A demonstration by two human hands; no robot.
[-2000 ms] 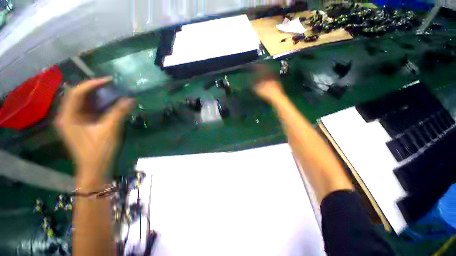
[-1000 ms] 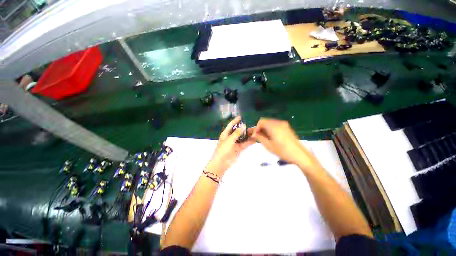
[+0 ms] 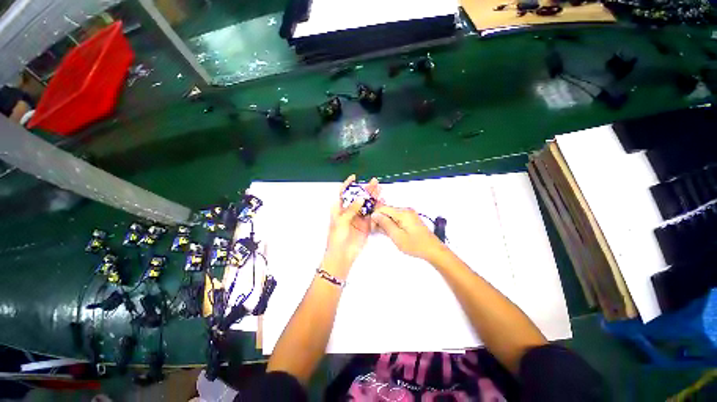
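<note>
My left hand holds a circuit board assembly with white, silver and dark parts, above the upper middle of the white work sheet. My right hand is closed at the board's lower right, its fingertips touching near the board's edge. A thin black cord runs out past my right hand to a dark cord bundle on the sheet. Whether a black housing is around the board cannot be told.
Waiting board assemblies with black cords lie left. Cardboard dividers and black trays stand right. More units lie on the green surface beyond. A red bin is upper left, beside part of a person.
Both hands came together over the sheet after being apart two seconds ago. The board with white parts now shows in my left hand. The view has tilted down.
</note>
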